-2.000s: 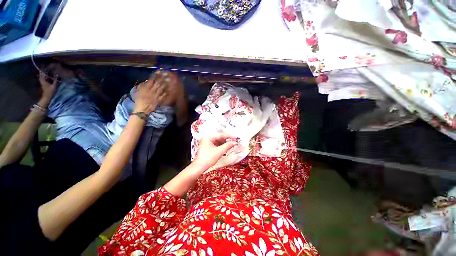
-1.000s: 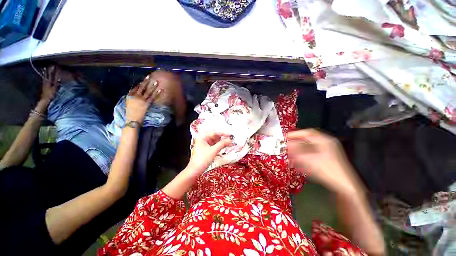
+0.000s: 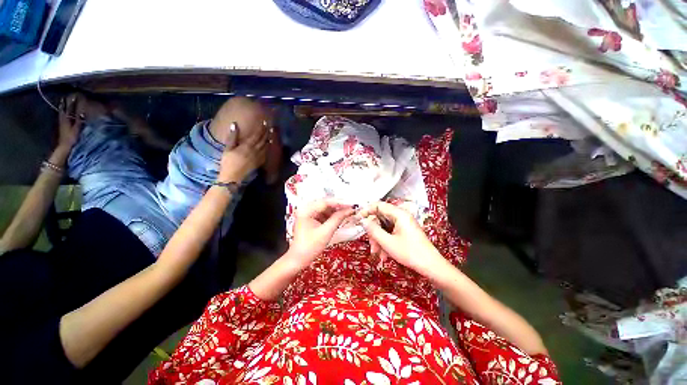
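Observation:
The white garment piece with red-pink flowers (image 3: 350,162) lies bunched on my lap, over the red leaf-print dress. My left hand (image 3: 315,228) pinches the cloth between thumb and fingers at its near part. My right hand (image 3: 393,234) is close beside it, fingertips together at the same spot. A tiny dark dot (image 3: 355,207), perhaps a button or snap, shows between the fingertips. A dark slim thing shows by my right fingers; I cannot tell what it is. A needle and thread cannot be made out.
The white table (image 3: 248,45) crosses the top, with a dark blue tray of small metallic pieces (image 3: 331,13). A floral garment pile (image 3: 557,83) hangs over its right edge. A seated person in jeans (image 3: 120,180) is at left. A blue box (image 3: 19,26) stands at top left.
My right hand, out of view at first and then blurred at the right, has come in to my left fingertips. The pale thread stretched right is no longer visible. The other person's hand has shifted on the knee.

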